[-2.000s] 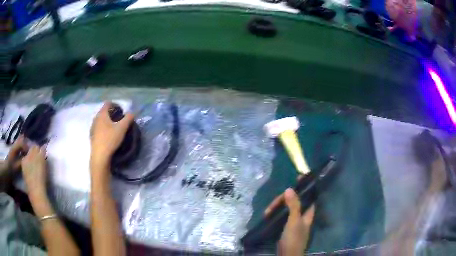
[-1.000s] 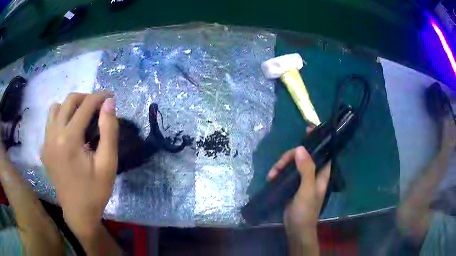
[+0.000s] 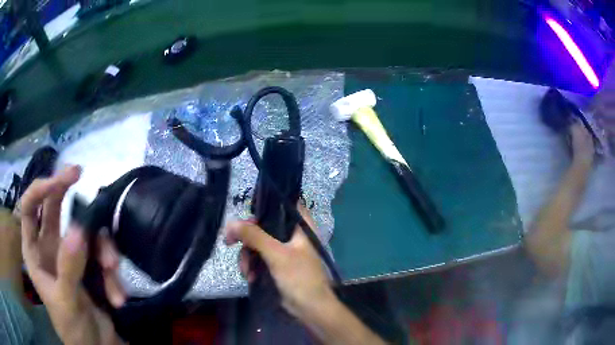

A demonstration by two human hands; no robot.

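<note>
My left hand (image 3: pixel 71 253) holds black headphones (image 3: pixel 158 222) by one earcup at the lower left, above the bench. The padded cup faces up and the band curves along its right side. My right hand (image 3: pixel 286 259) is shut around the thick black electric screwdriver (image 3: pixel 280 182), held upright just right of the headphones, with its cord loop at the top. The screwdriver's lower end is hidden by the hand. A few black screws (image 3: pixel 243 197) show on the plastic sheet (image 3: pixel 320 148) beside the screwdriver; the rest of them are hidden.
A mallet (image 3: pixel 381 138) lies on the green mat (image 3: pixel 445 155). A black curved piece (image 3: pixel 202 146) lies behind the headphones. Dark parts (image 3: pixel 179 49) sit on the green conveyor (image 3: pixel 303 40). Other workers' arms (image 3: pixel 556 202) are at both sides; the right one holds a black part.
My right hand has moved left with the screwdriver, off the mat and over the plastic sheet. My left hand has turned and raised the headphones, so the cup and band now show.
</note>
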